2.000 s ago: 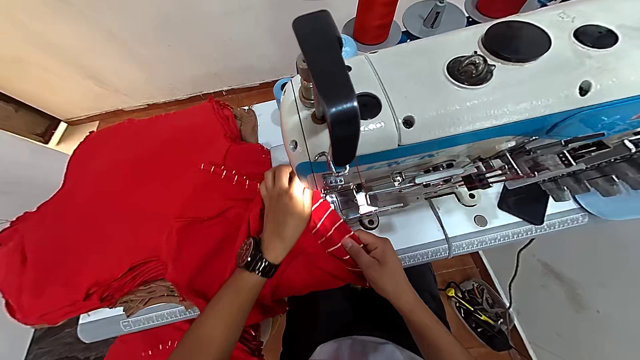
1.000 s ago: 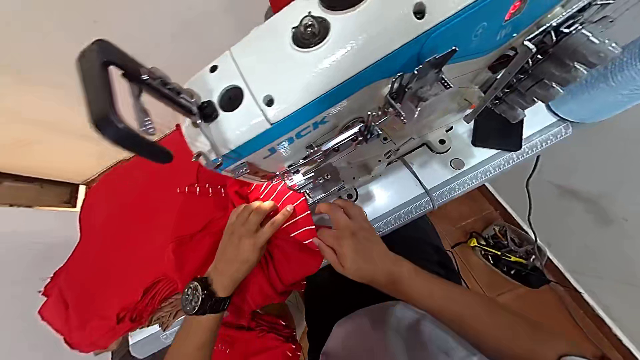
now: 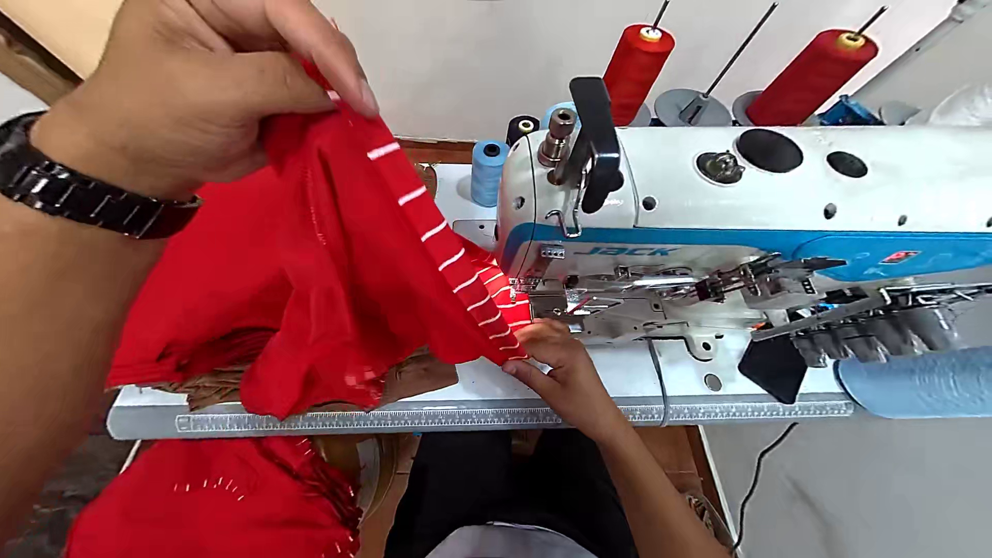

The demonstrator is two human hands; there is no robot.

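Observation:
My left hand [image 3: 209,85], with a black watch at the wrist, pinches a raised edge of the red fabric [image 3: 349,256] at the upper left. White stripes run along that edge down to my right hand [image 3: 554,368], whose thumb and fingers grip the striped band just in front of the needle area. The Jack sewing machine [image 3: 697,194] stands on the right, its presser foot [image 3: 527,287] beside the striped fabric. Whether the foot presses on the cloth cannot be told. More red fabric lies under and left of the held part.
Red thread cones [image 3: 639,74] and a light blue spool [image 3: 489,174] stand behind the machine. A measuring tape [image 3: 372,419] runs along the table's front edge. Red pieces [image 3: 209,496] hang or lie below it at the left. A dark cable [image 3: 756,488] is at the lower right.
My left hand has moved from beside the needle area up and left, lifting the striped edge. My right hand stays near the presser foot. The view has turned and shifted.

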